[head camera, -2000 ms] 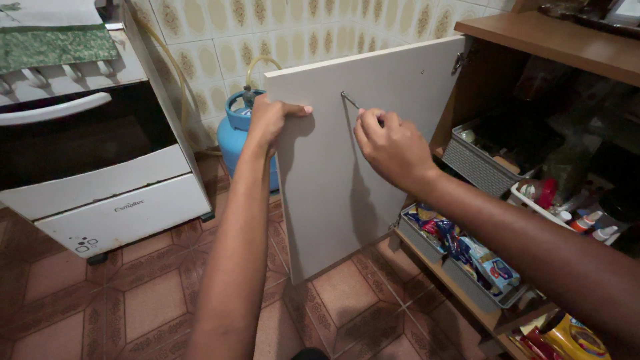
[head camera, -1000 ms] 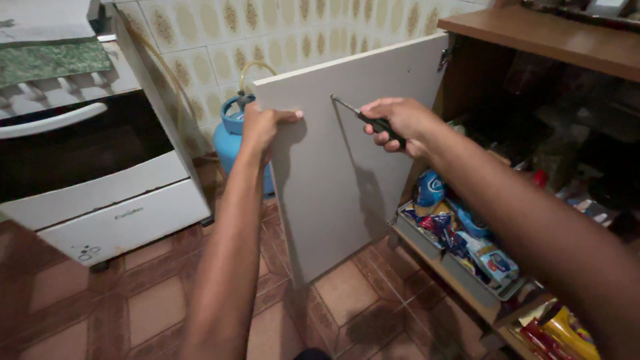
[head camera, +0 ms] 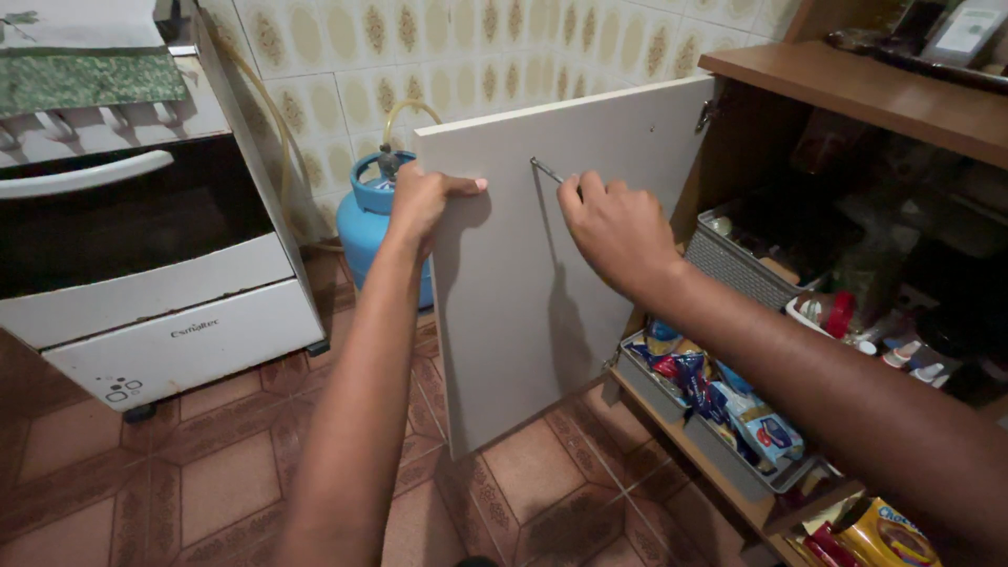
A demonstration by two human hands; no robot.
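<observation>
A white cabinet door (head camera: 504,315) stands swung out on its hinge (head camera: 705,116). My left hand (head camera: 429,197) grips its free edge near the top, thumb flat on the inner face. In my right hand (head camera: 618,228) is a screwdriver (head camera: 550,171); its handle is mostly hidden by my fingers. The metal shaft points up and left, with its tip at a small dark spot, apparently a screw or hole, in the upper part of the door. Another small screw or hole (head camera: 652,128) shows nearer the hinge.
Right of the door, the brown wooden cabinet (head camera: 858,87) holds grey baskets (head camera: 740,260) and packaged food (head camera: 764,429). Behind the door stands a blue gas cylinder (head camera: 362,236) with a yellowish hose (head camera: 409,105). A white stove (head camera: 197,339) is at left, on the tiled floor (head camera: 228,449).
My right hand has changed its hold on the screwdriver: the black handle showed a second ago and is now mostly covered. The left hand keeps its place on the door edge.
</observation>
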